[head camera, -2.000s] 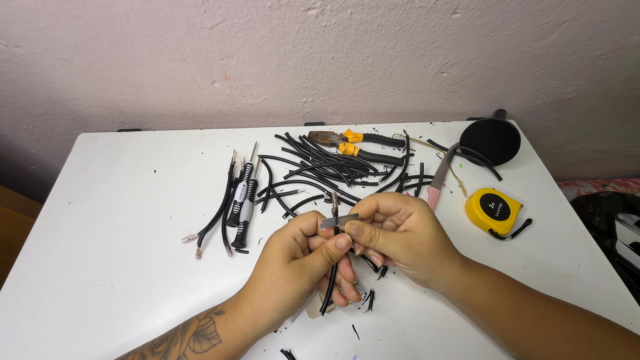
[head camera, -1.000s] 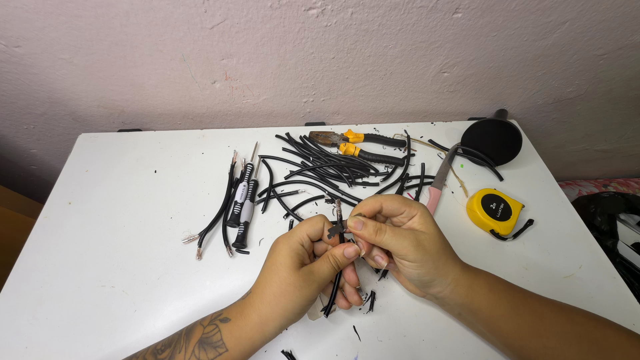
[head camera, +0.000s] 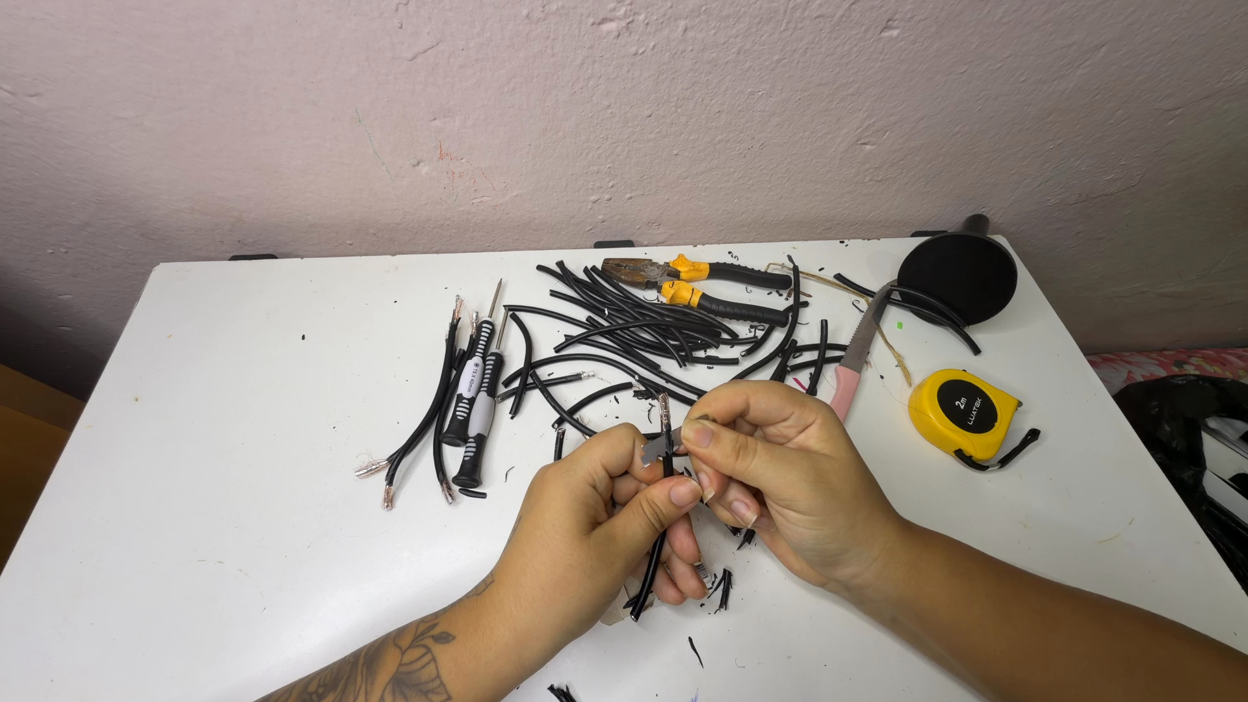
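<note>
My left hand (head camera: 614, 526) is closed around a short black cable (head camera: 648, 580) held near upright, its upper end bared to wire strands. Between the thumb and fingers of my right hand (head camera: 780, 478) is a small grey metal blade (head camera: 660, 448), which lies across the cable just below the bared strands. The fingers hide part of both cable and blade. Beyond the hands lies a heap of cut black cable pieces (head camera: 624, 327), with combination pliers (head camera: 717, 288) on its far side. Several cables with stripped ends (head camera: 424, 429) lie to the left.
Two screwdrivers (head camera: 475, 400) lie beside the stripped cables. At right are a pink-handled serrated knife (head camera: 858, 351), a yellow Lufkin-style tape measure (head camera: 960, 414) and a round black object (head camera: 955, 278). Black insulation scraps (head camera: 723, 590) dot the white table (head camera: 244, 468) near my hands.
The blade in my right hand has changed its angle against the cable. More of the bared strands shows above my fingers. My left hand keeps its hold, and the things on the table lie unmoved.
</note>
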